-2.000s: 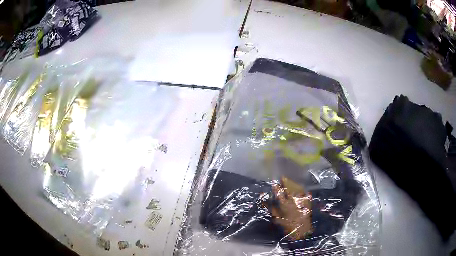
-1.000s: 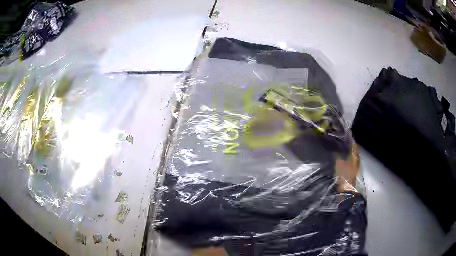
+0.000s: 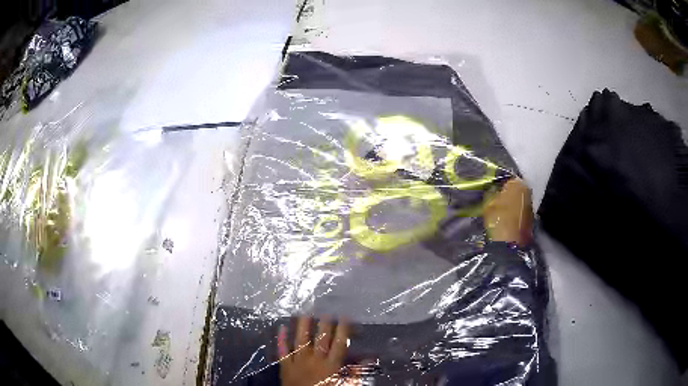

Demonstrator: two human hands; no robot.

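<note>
A dark garment [image 3: 370, 74] with a pale grey interleaf sheet [image 3: 302, 173] over its front lies in a clear polybag [image 3: 385, 219] with yellow lettering. My left hand [image 3: 313, 350] lies flat near the bottom edge of the sheet, fingers apart; plastic glints cross it, but I cannot tell if it is above or under the film. My right hand [image 3: 509, 211] is at the garment's right side, seemingly under the film; its fingers are blurred and their hold cannot be told. A dark shape near the lettering may be a hang tag, blurred.
Loose glossy polybags [image 3: 98, 203] lie at the left. A dark folded garment [image 3: 622, 196] lies at the right. A patterned dark bundle [image 3: 56, 56] is at the far left. The white table [image 3: 422, 26] has a dark seam and stuck scraps. A brown object [image 3: 660, 41] is at the far right edge.
The bagged garment appears further left and up in view. My right hand has moved from the garment's lower middle to its right side. My left hand has come up from the bottom edge onto the lower part.
</note>
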